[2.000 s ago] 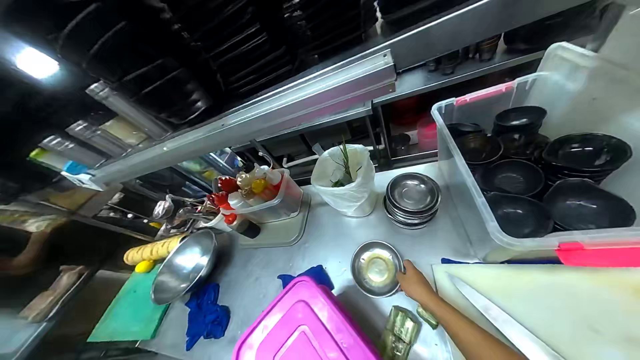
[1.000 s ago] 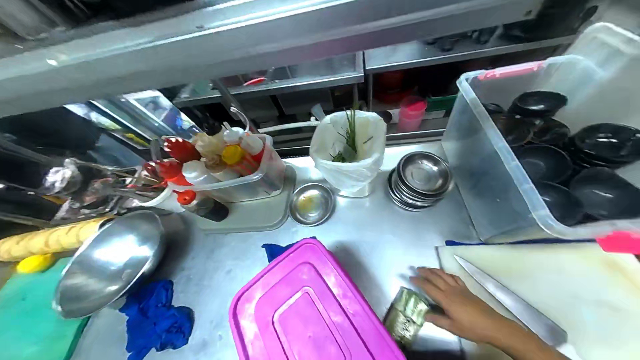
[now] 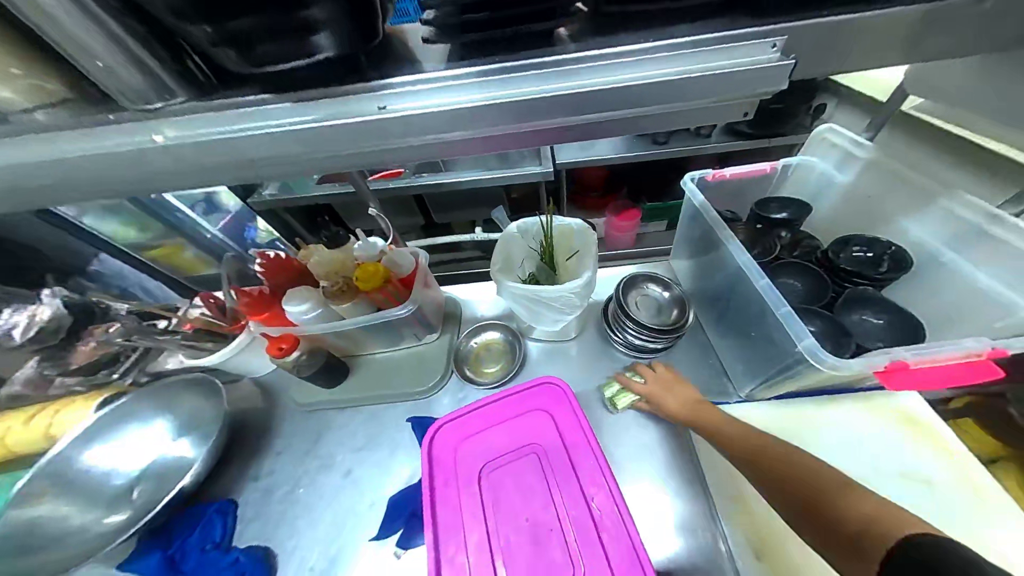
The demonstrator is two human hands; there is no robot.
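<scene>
My right hand (image 3: 668, 392) is closed around a small green-and-white bundle (image 3: 620, 390), which seems wrapped in clear film, on the steel counter. Just beyond it stands a stack of small steel bowls (image 3: 652, 304). A single steel bowl (image 3: 488, 354) with a little pale yellowish residue sits farther left, beside a white-lined container (image 3: 544, 272) holding green stems. Nearer to me lies a pink plastic lid (image 3: 528, 488), over part of a blue cloth (image 3: 404, 512). My left hand is out of view.
At right, a clear plastic tub (image 3: 744, 304) of black bowls stands behind a cutting board (image 3: 872, 456). Squeeze bottles fill a clear bin (image 3: 368, 328) at left, near a large steel bowl (image 3: 120, 464). A metal shelf (image 3: 400, 112) crosses above the counter.
The single steel bowl, held by my right hand two seconds ago, was let go beside the white-lined container. The hand has since taken hold of the bundle and moved toward the bowl stack.
</scene>
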